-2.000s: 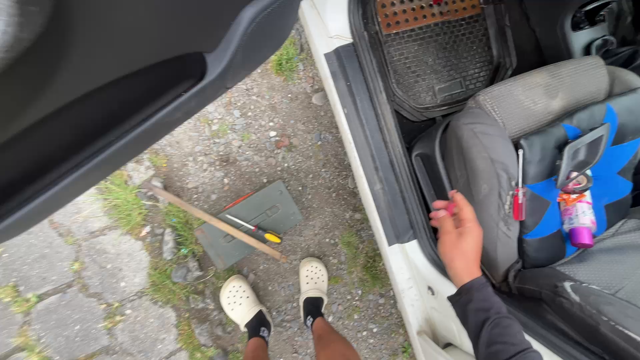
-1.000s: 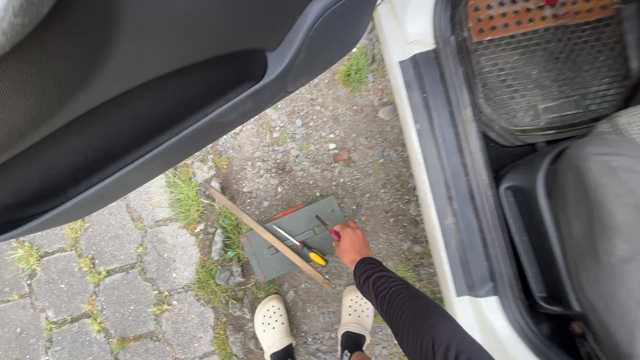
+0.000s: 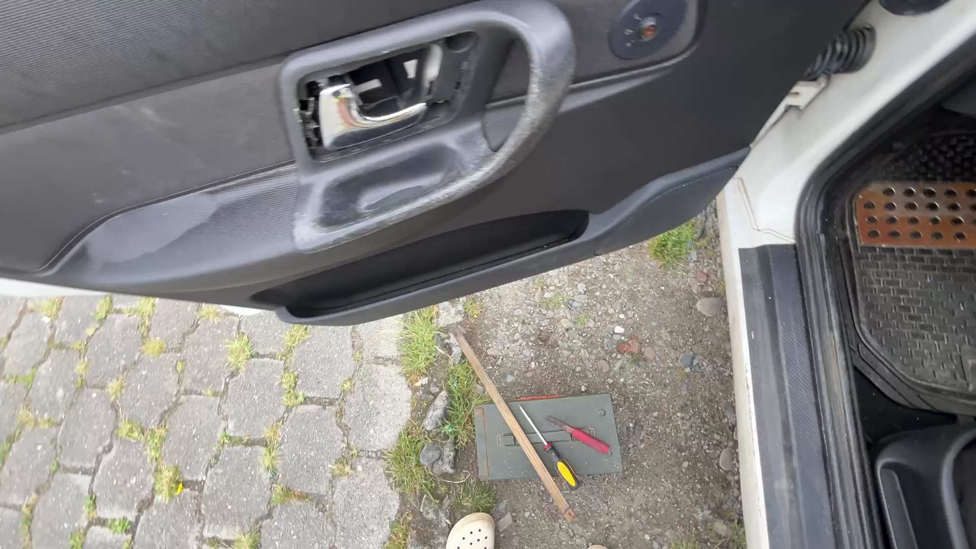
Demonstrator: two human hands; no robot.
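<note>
Neither of my hands shows in the view of now. A grey-green metal box [image 3: 496, 457] lies on the gravel at the lower middle. On its top lie a screwdriver with a yellow and black handle [image 3: 563, 467] and a red-handled tool [image 3: 591, 441] with a thin dark shaft. A wooden stick [image 3: 507, 415] crosses the box at a slant, to the left of both tools. Above them, the open car door's dark inner panel [image 3: 191, 130] fills the upper left, with a chrome inside door handle [image 3: 358, 118] in its recess and a door pocket [image 3: 427, 263] below.
On the right are the white door sill with its dark trim [image 3: 781, 381], a rubber floor mat [image 3: 915, 320] and a perforated rusty-brown plate [image 3: 915, 215]. A cream clog [image 3: 471, 531] stands at the bottom edge. Paving stones [image 3: 236, 442] cover the lower left.
The red-handled tool, held over the box by my hand one second ago, now lies on it, let go. That hand has left the view. The view has swung toward the door.
</note>
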